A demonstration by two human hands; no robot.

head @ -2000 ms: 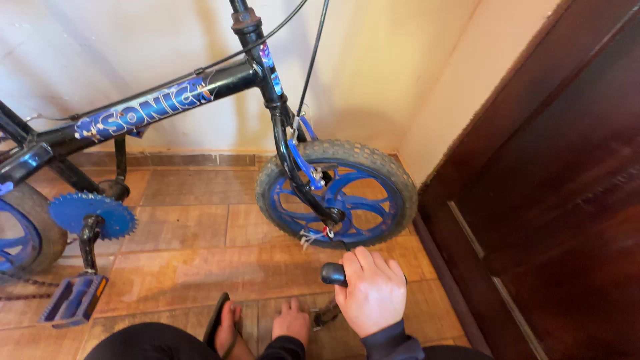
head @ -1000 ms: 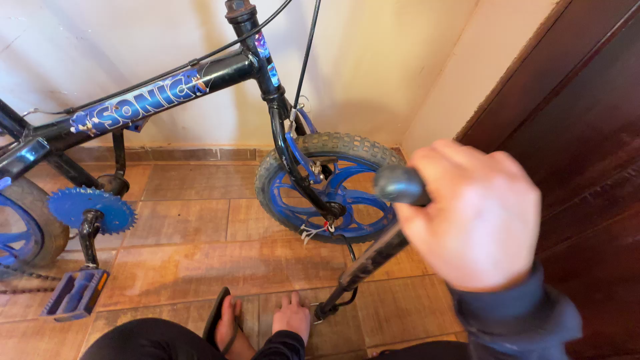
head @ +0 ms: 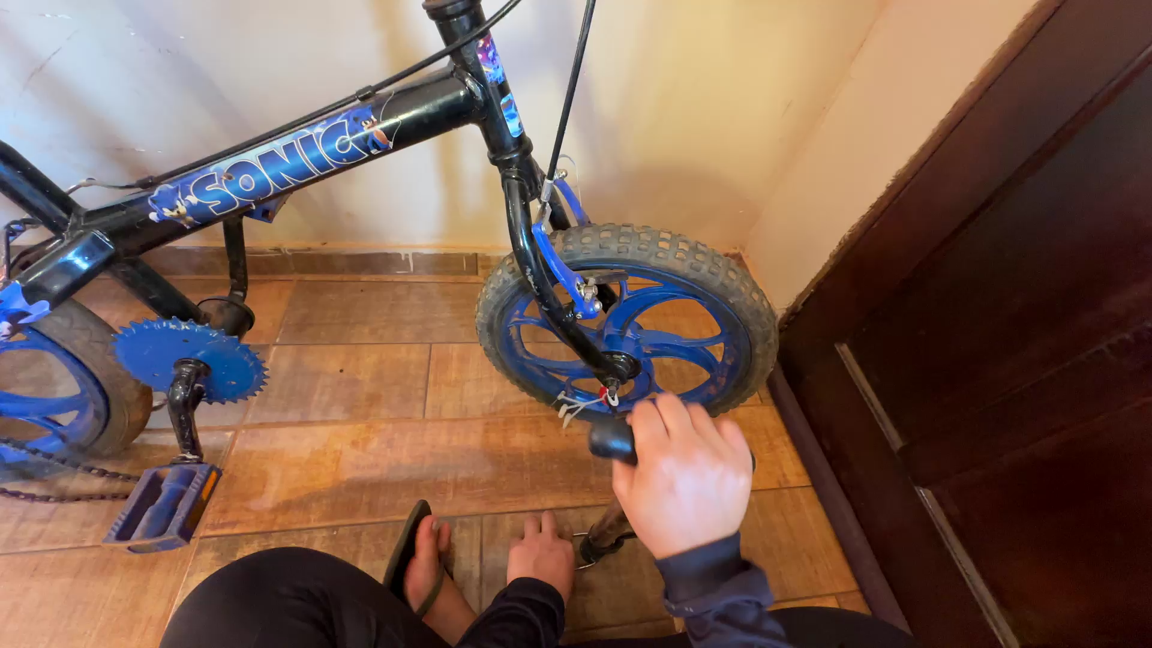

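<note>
My right hand [head: 686, 472] is closed around the black handle of a hand pump [head: 612, 440], below the bicycle's front wheel [head: 756, 333]. Under that hand, part of the pump's body and its base [head: 605, 544] show near the floor. My left hand [head: 542, 553] lies low beside the base, its fingers pointing forward; whether it touches the base cannot be told. The front wheel has a blue spoked rim and a knobby tyre. A thin dark piece by the wheel's hub is partly hidden behind the handle.
A black bicycle frame [head: 423, 108] stands along the wall, with a blue chainring [head: 191, 360], a pedal [head: 165, 506] and a hanging chain [head: 63, 463] at left. A dark wooden door [head: 1017, 360] is at right. My foot in a flip-flop [head: 423, 562] rests on the tiled floor.
My right hand rose with the pump handle between the first and second frames, and is now low again. My left hand has stayed by the pump's base.
</note>
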